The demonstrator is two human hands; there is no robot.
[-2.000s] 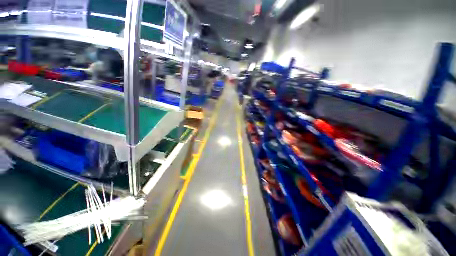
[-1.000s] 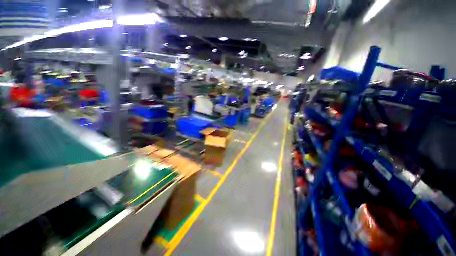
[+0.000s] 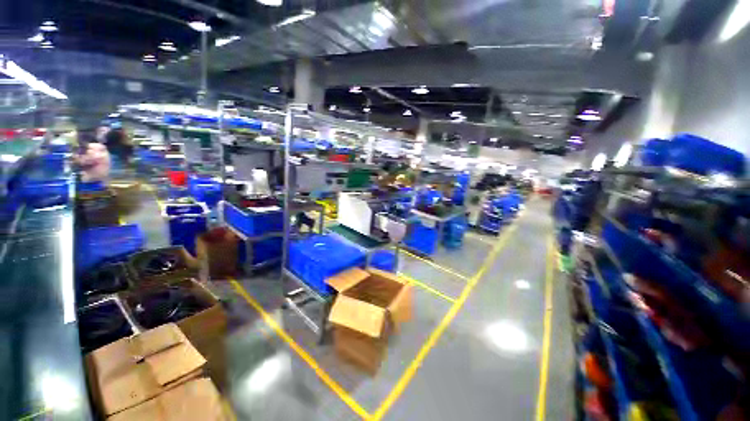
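Neither of my hands is in view. Nearest in front are cardboard boxes at the lower left; a brown box with closed flaps stands nearest. Behind it, open cardboard boxes hold black coiled items. An open, empty-looking cardboard box with its flaps out stands on the floor near the middle. The white strands are not in view.
A green bench surface runs along the left edge. A blue rack with red and orange items lines the right. A grey aisle has yellow lines. Blue crates stand mid-left. People are at the far left.
The view has swung left and moved forward along the aisle. The bench with the white strands has left the picture, and the cardboard boxes at the lower left have come into view.
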